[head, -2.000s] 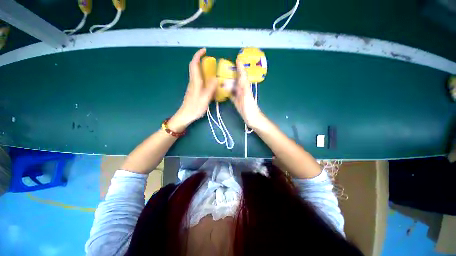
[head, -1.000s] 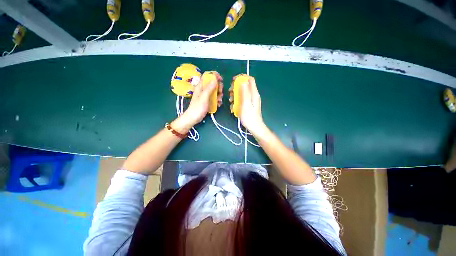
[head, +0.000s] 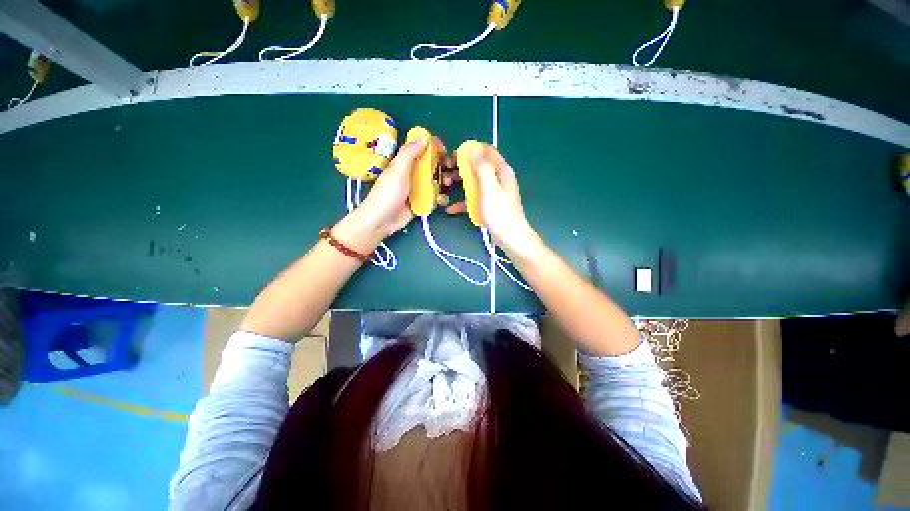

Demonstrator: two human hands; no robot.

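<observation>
My left hand (head: 398, 190) holds a yellow corded piece (head: 423, 178) upright on edge, its plain yellow side showing and its white cord hanging toward me. My right hand (head: 499, 195) holds another yellow corded piece (head: 470, 185) the same way, a small gap from the first. Its cord hangs by the thin white line on the green surface. A pair of yellow pieces (head: 365, 144) with blue and white patches lies side by side just left of my left hand, cords running down behind my wrist. The patterned faces of the held pieces are hidden.
The pale divider rail (head: 439, 76) crosses beyond my hands. Several corded yellow pieces lie on the far belt (head: 559, 30). A white block (head: 643, 279) and dark bar (head: 666, 271) lie at right. An open carton (head: 733, 399) with loose cords stands below the bench edge. A blue stool (head: 85, 339) is at left.
Since the earliest frame, the patterned pair is at the left instead of the right, and my hands have parted, one piece in each. Since the middle frame, my hands have shifted only slightly.
</observation>
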